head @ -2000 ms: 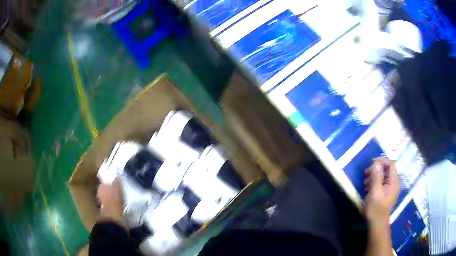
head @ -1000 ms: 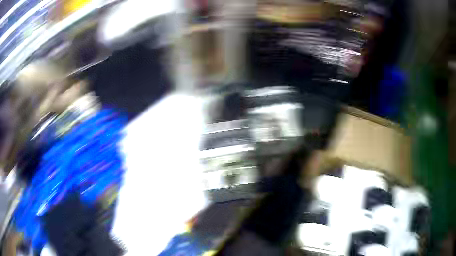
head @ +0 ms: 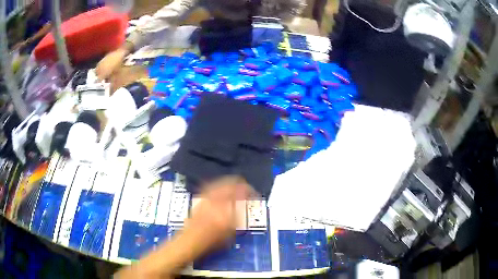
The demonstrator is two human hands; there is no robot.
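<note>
My left hand (head: 226,204) is blurred. It comes in from the bottom left and lies over the front edge of black foam sheets (head: 226,128) stacked on the table. Its fingers overlap that edge, and I cannot tell whether they hold anything. My right hand is not in view. A small white piece (head: 377,270) is cut off by the bottom edge, right of the table corner.
Blue battery packs (head: 273,82) are heaped behind the foam. White-and-black units (head: 82,136) stand left. Stacked white covers (head: 344,169) lie right, beside grey screw feeders (head: 415,207). A red bin (head: 82,32) and another person's hand (head: 112,65) are at the far left.
The view has swung from the floor box of units to the bench. The box is out of view. My left hand, earlier at the box, is now at the foam sheets.
</note>
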